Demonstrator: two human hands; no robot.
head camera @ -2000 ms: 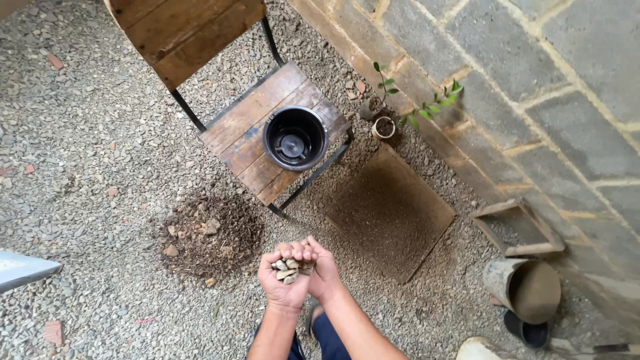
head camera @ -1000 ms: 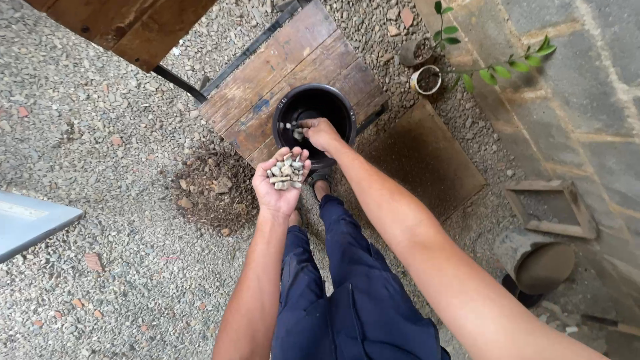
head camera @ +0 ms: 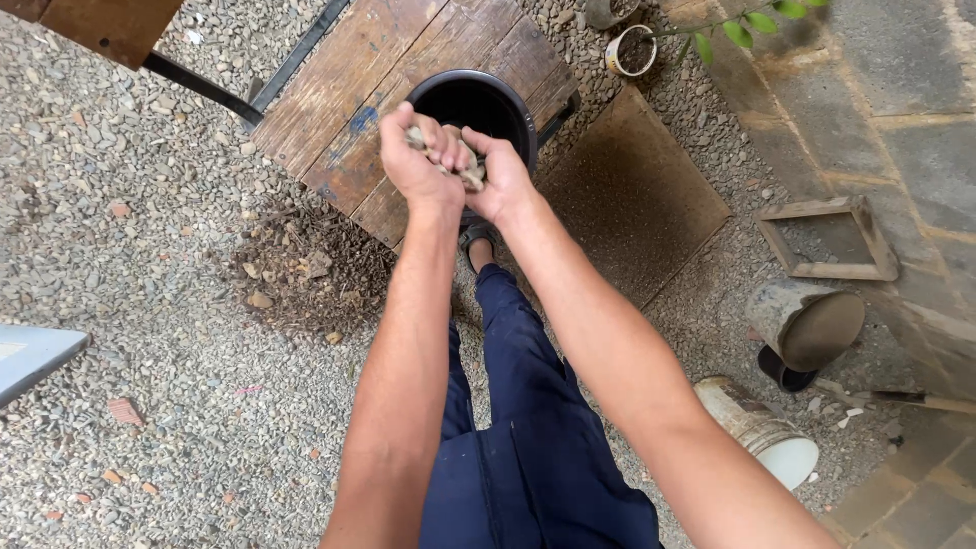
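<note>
A black plastic pot stands on the wooden seat of a chair. Over its near left part, my left hand and my right hand are cupped together, wrists touching. Grey gravel stones lie between the palms and fingers, held by both hands. The stones look slightly blurred. My hands and the pot's near rim overlap in view, and most of the pot's inside is dark, so its contents cannot be told.
A heap of dark soil and stones lies left of the chair. To the right are a square slab, a small potted plant, a wooden frame, a tipped bucket and a whitish bucket near the block wall.
My right hand was in the pot one second ago while my left palm held stones beside it. Now both hands are joined around stones over the pot's rim.
</note>
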